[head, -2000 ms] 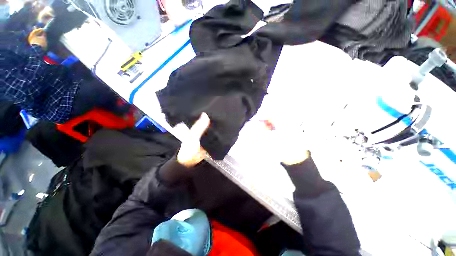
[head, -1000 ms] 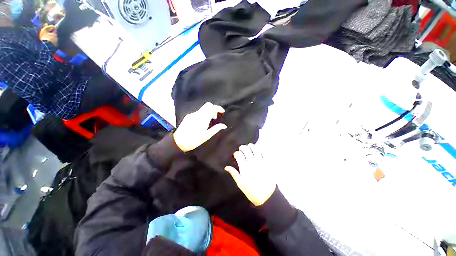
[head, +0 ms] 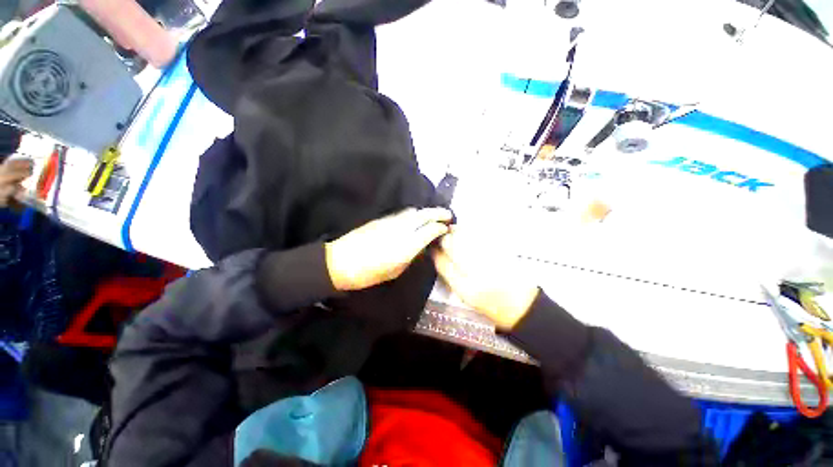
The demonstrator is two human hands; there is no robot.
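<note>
The black garment piece (head: 311, 137) lies bunched on the white table left of the sewing machine and hangs over the near edge. My left hand (head: 388, 248) grips its right edge with the fingertips. My right hand (head: 479, 278) meets the left at the same cloth edge, fingertips pinched together on it. A small dark tip of cloth sticks up past the fingers. The presser foot and needle area (head: 551, 178) is to the right of the hands, with no cloth seen under it. What lies between the fingertips is hidden.
The machine head with "JACK" lettering (head: 712, 173) is at the right. Red-handled snips (head: 804, 369) lie at the right edge. A yellow-and-black tool (head: 104, 171) and a red tool (head: 50, 173) lie far left. A grey fan box (head: 68, 77) stands behind. Another person's hand (head: 13, 179) shows at the left edge.
The view has turned toward the machine. My hands, apart and open over the cloth before, have come together and pinch its right edge. The snips have come into view.
</note>
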